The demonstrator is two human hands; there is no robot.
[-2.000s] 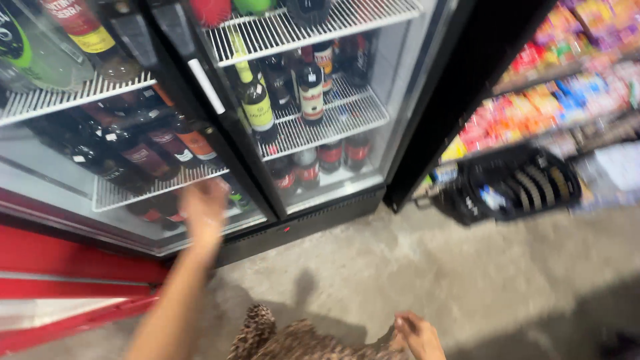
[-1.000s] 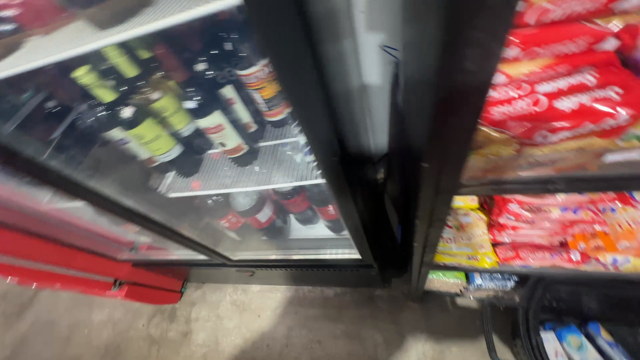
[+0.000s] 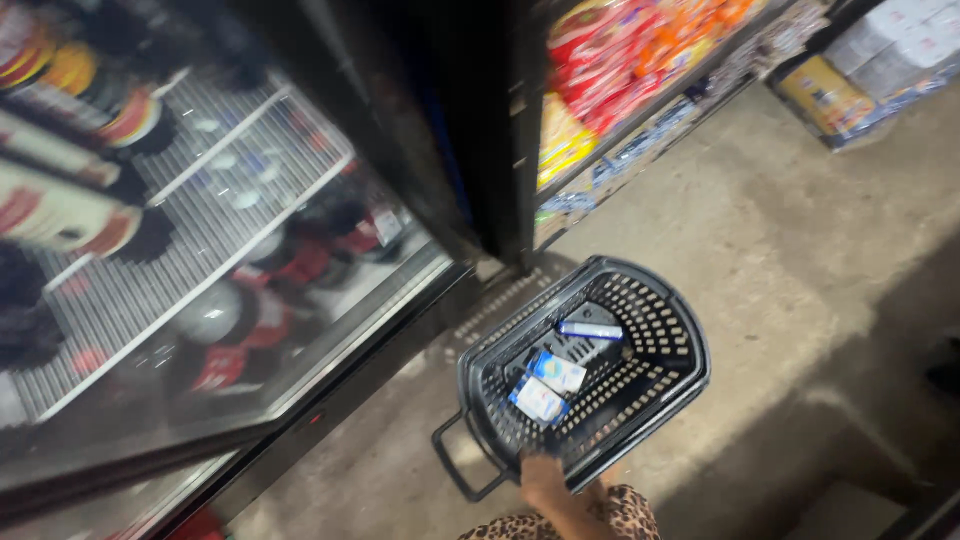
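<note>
A black plastic shopping basket (image 3: 701,330) is in the lower middle of the view, with its pull handle sticking out at the near left. Inside lie two small blue-and-white packages (image 3: 559,371) side by side and a slim blue-and-white item (image 3: 590,331). My right hand (image 3: 543,480) holds the basket's near rim, to the right of the pull handle; its fingers are blurred and partly hidden. My left hand is not in view. On the left, bottles (image 3: 52,202) stand on a white wire shelf (image 3: 202,277) behind the cooler's glass, with dark, red-labelled bottles (image 3: 247,315) below.
The cooler's black lower frame (image 3: 337,390) runs diagonally left of the basket. Shelves of red, orange and yellow packets (image 3: 615,60) stand beyond it. A carton of wrapped goods (image 3: 832,97) rests on the concrete floor at the upper right. Leopard-print clothing (image 3: 562,525) shows at the bottom.
My left hand, at the cooler door two seconds ago, is out of view. My right hand, held low and away from the basket then, is on its rim now. The view has shifted greatly.
</note>
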